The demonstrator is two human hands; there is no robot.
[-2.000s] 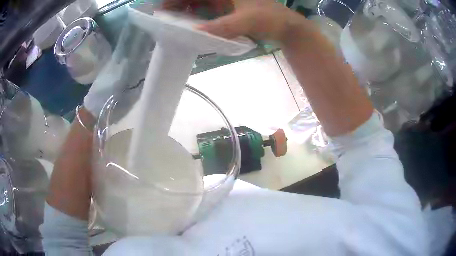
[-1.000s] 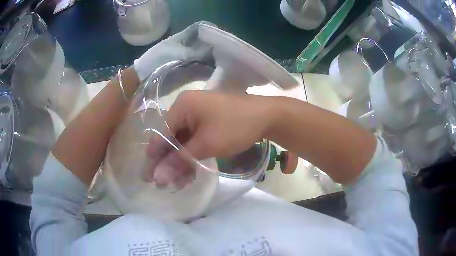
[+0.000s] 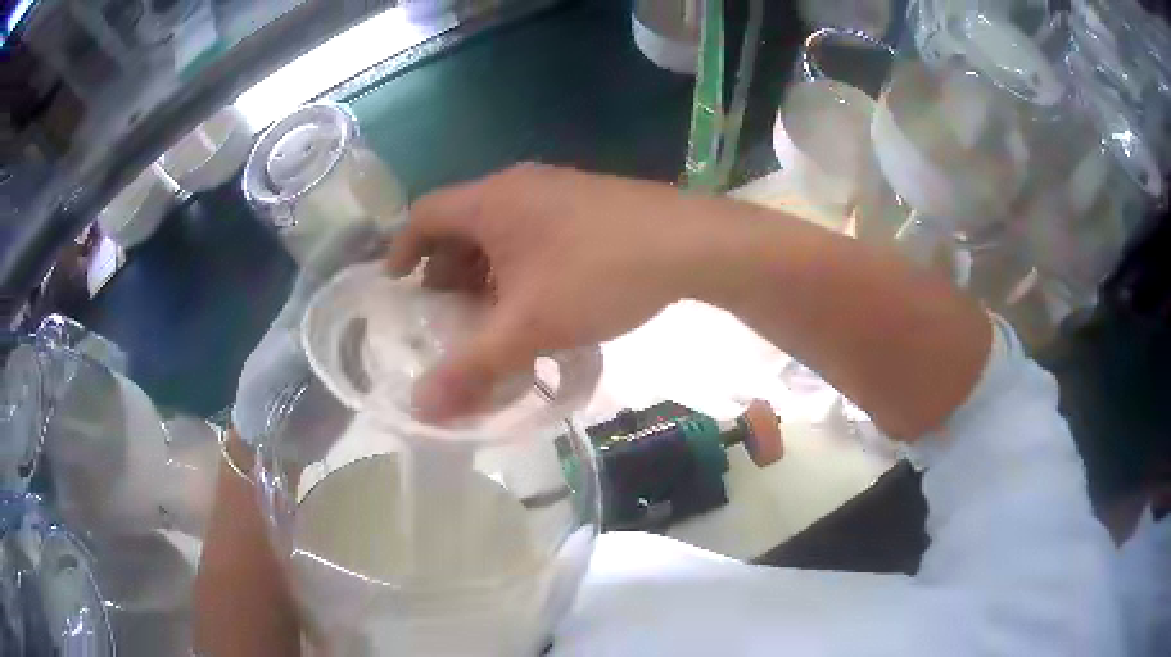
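A clear-and-white vessel (image 3: pixel 411 565) is in front of my body, its clear rim facing up. A white round cap (image 3: pixel 347 340) with slots is at its upper end, with a pale inner tube below it. My bare right hand (image 3: pixel 514 289) grips the cap's edge from above, thumb on the near side, fingers at the far side. My gloved left hand (image 3: pixel 276 353) is behind the vessel's left side, partly seen through clear plastic; its fingers are hidden. A green tool with an orange end (image 3: pixel 668 456) lies on a black block right of the vessel.
A white worktop (image 3: pixel 719 372) lies under the tool. Beyond it is the dark green conveyor (image 3: pixel 539 103) with a green guide bar (image 3: pixel 706 109). A vessel (image 3: pixel 321 167) stands at the belt's left. Vessels crowd the left edge (image 3: pixel 96 424) and the right (image 3: pixel 950 141).
My right hand has come up out of the vessel and taken hold of the white cap. The cap has moved left and nearer, now over the vessel's opening. The view has shifted left.
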